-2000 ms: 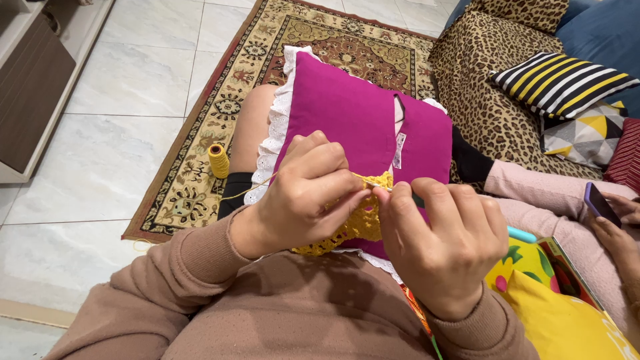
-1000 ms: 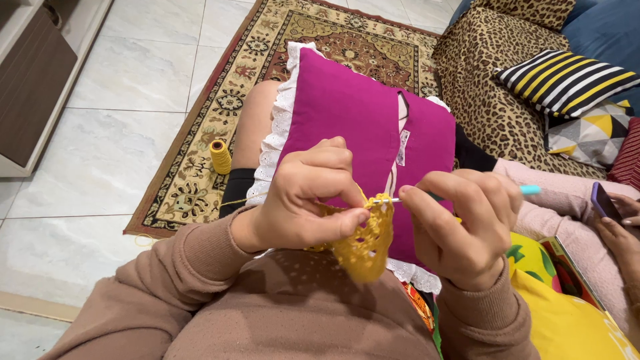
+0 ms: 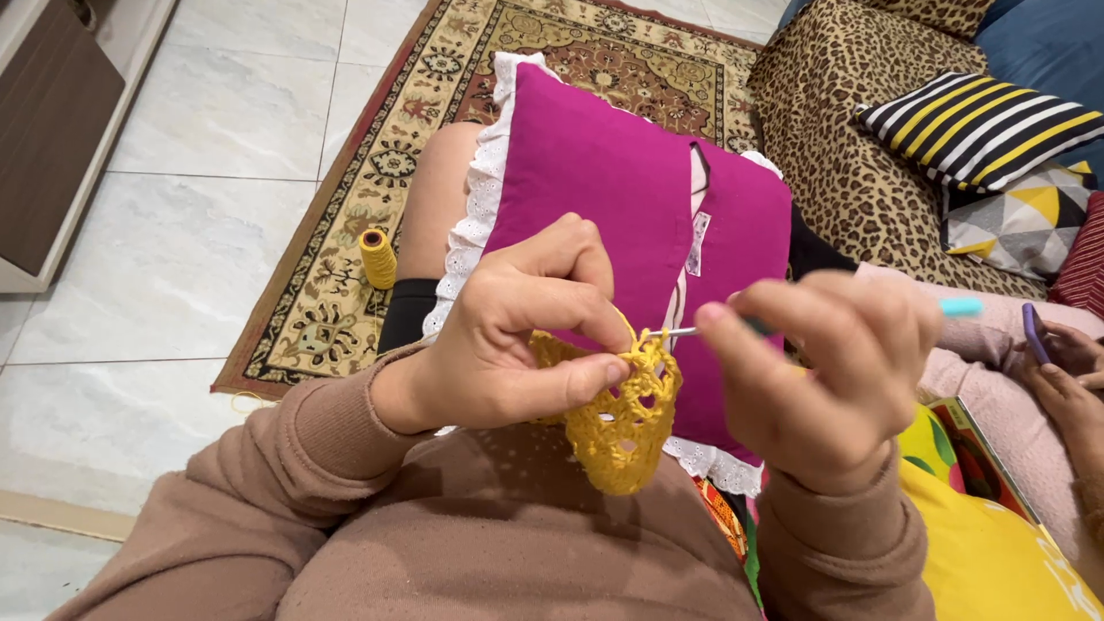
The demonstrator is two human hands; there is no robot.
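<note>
My left hand (image 3: 526,332) pinches the top edge of a yellow crocheted piece (image 3: 625,431) between thumb and forefinger, with yarn running over the forefinger. To its right, my right hand (image 3: 819,371), slightly blurred, grips a crochet hook (image 3: 677,332) whose metal tip is at the stitches; its turquoise end sticks out beyond the fingers. The lower part of the crochet hangs in a curve. Under both hands a magenta cushion (image 3: 586,164) with white eyelet lace lies on the lap. A cone of yellow yarn (image 3: 378,259) stands left of the leg.
A patterned rug (image 3: 328,285) covers part of the tiled floor. At right are a leopard-print sofa (image 3: 837,112), a striped cushion (image 3: 983,129) and a yellow cushion (image 3: 992,552). Beside me, another person's hands (image 3: 1065,371) hold a phone (image 3: 1035,332). A cabinet (image 3: 60,129) stands at upper left.
Two seconds ago both hands were closer together and the crochet was mostly hidden behind them. My right hand has moved right with the hook, and more of the crochet now shows.
</note>
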